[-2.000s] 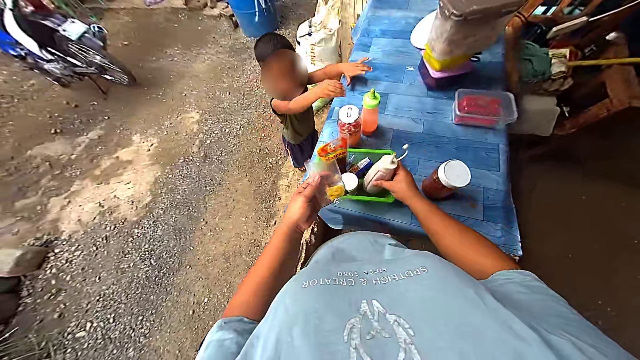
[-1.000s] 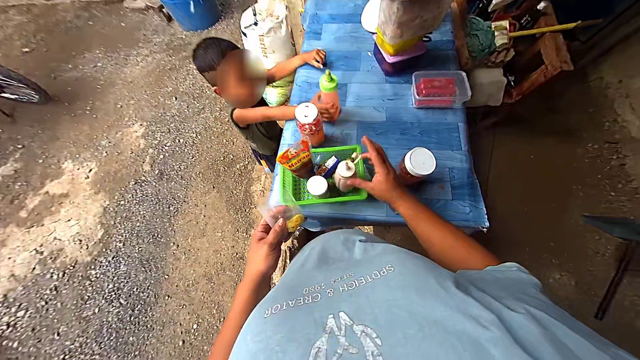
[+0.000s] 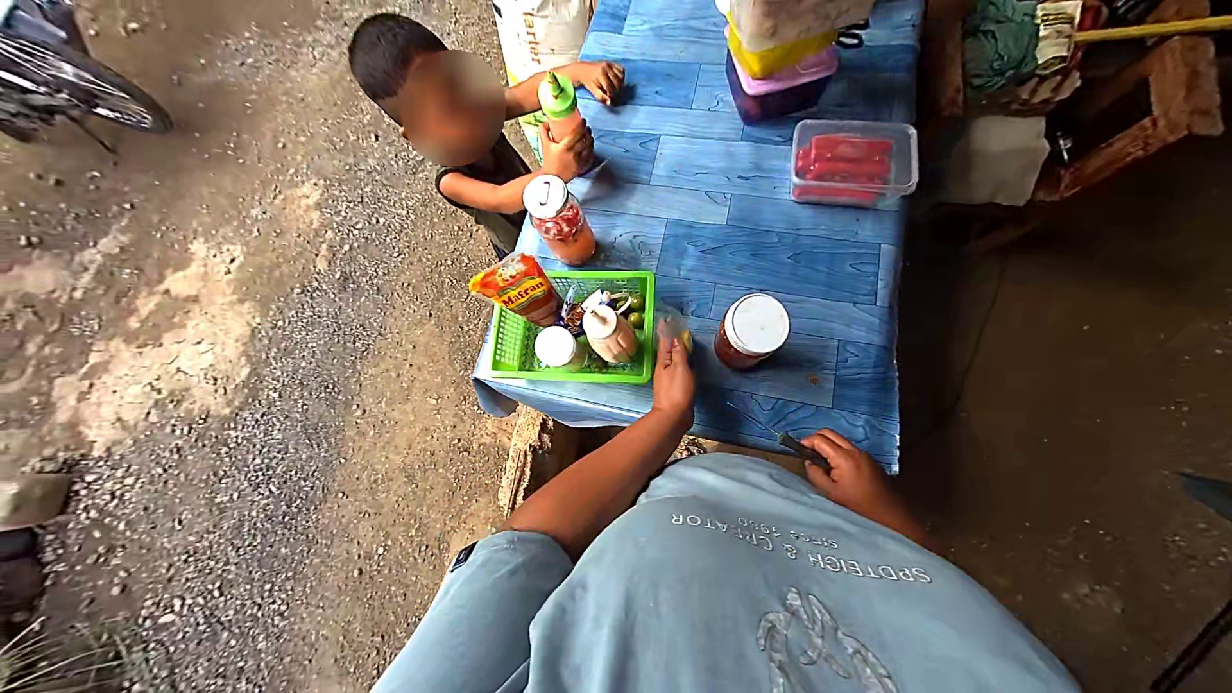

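My left hand [image 3: 674,380] holds a small clear plastic bag [image 3: 672,330] with something yellow in it, at the right side of a green plastic basket [image 3: 574,373]. In the basket stand a Mafran sauce pouch [image 3: 525,292], a white-lidded jar [image 3: 556,347], a white squeeze bottle [image 3: 611,334] and small green fruits [image 3: 633,313]. My right hand [image 3: 852,476] grips the dark handle of a knife [image 3: 804,449] at the table's near edge; its thin blade points left. A white-lidded jar with dark red contents [image 3: 754,330] stands between my hands, further back.
Across the corner of the blue-covered table [image 3: 770,252], another person's hand [image 3: 568,149] holds a green-capped squeeze bottle [image 3: 558,101]. Near it stands a white-lidded jar with orange-red contents [image 3: 561,219]. Further back are a clear tub of red items [image 3: 854,164] and stacked containers [image 3: 778,82].
My left hand has moved right with the bag, from before the basket to its right side. My right hand has left the squeeze bottle area and now holds a knife. The other person has gripped the green-capped bottle.
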